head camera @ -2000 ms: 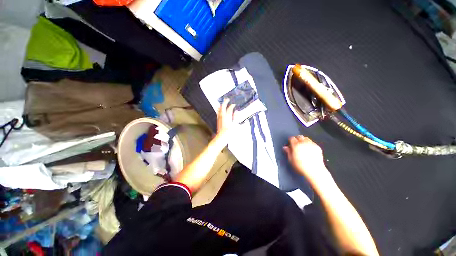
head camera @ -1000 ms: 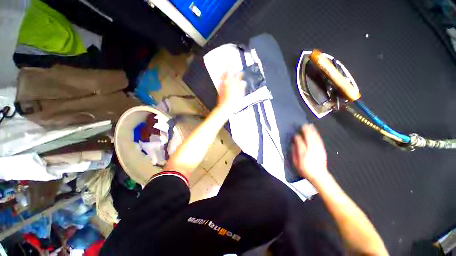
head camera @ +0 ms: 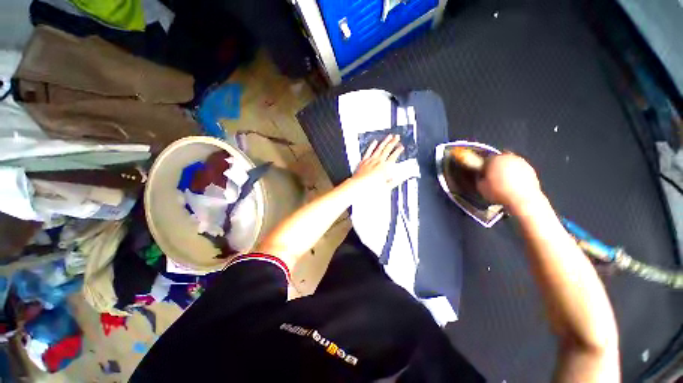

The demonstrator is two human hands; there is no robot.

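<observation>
The garment panel point(head camera: 438, 254) lies on the black ribbed table cover, grey-blue on its right side with white sections on its left. A dark patch pocket point(head camera: 408, 138) sits on the white part. My left hand point(head camera: 380, 158) lies on the panel with fingers spread, over the pocket's lower edge. My right hand point(head camera: 511, 182) is closed round the handle of the steam iron point(head camera: 466, 173) and covers most of it. The iron's pointed plate is just right of the panel, its tip toward the upper left.
The black table point(head camera: 554, 97) spreads to the right. The iron's hose point(head camera: 636, 267) runs off right. A blue-fronted cabinet point(head camera: 371, 28) stands at the top. A cream bin point(head camera: 153, 202) of scraps is at the left, beside piled clothes point(head camera: 97, 82).
My right hand has moved from the panel's right edge up to the iron and taken its handle. The iron has turned and sits closer to the panel. My left hand remains by the pocket, now spread.
</observation>
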